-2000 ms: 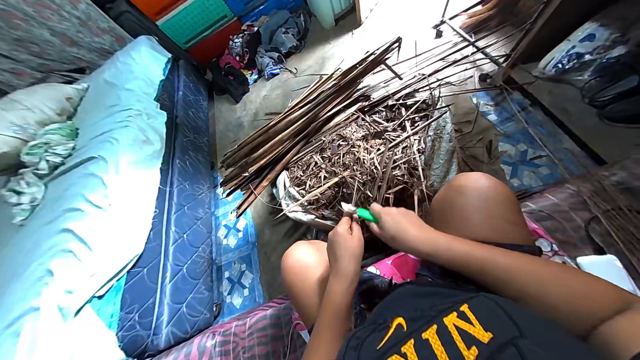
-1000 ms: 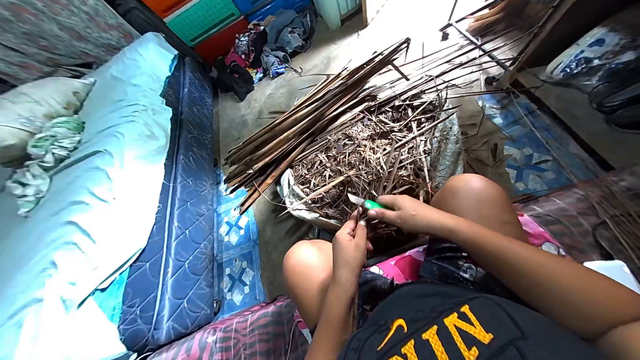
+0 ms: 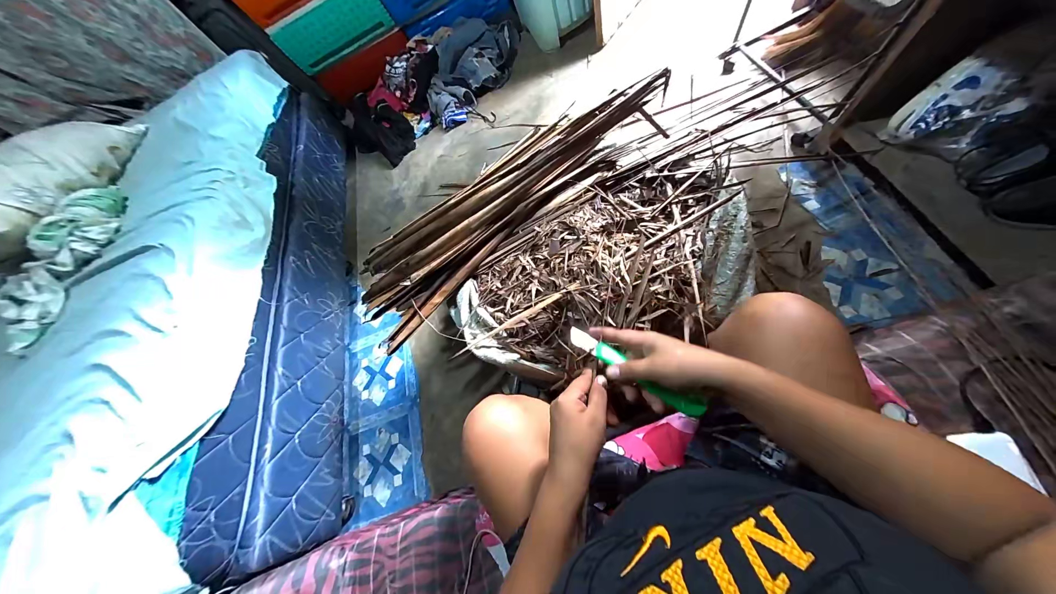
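My right hand (image 3: pixel 660 363) is closed round the green handle of a knife (image 3: pixel 611 355), its short pale blade pointing up and left. Just below the blade, my left hand (image 3: pixel 580 406) pinches something thin and dark between thumb and fingers, perhaps a leaf strip; most of it is hidden. Both hands are above my lap, close together. In front of them a woven plastic sack (image 3: pixel 730 256) holds a heap of brown dry leaf scraps (image 3: pixel 577 256). A bundle of long dry brown stalks or leaf strips (image 3: pixel 511 198) lies across the sack's far left side.
To the left is a blue mattress (image 3: pixel 280 330) with a pale sheet (image 3: pixel 165 272). A pile of clothes (image 3: pixel 462 66) lies on the floor beyond, near coloured drawers (image 3: pixel 330 33). At right are a wooden leg (image 3: pixel 874 82), dark shoes (image 3: pixel 1011 177) and more thin strips (image 3: pixel 1006 371).
The knife has turned in my right hand; its green handle now shows below the palm, which it did not before. My hands have parted slightly. The sack and bundle stay in place.
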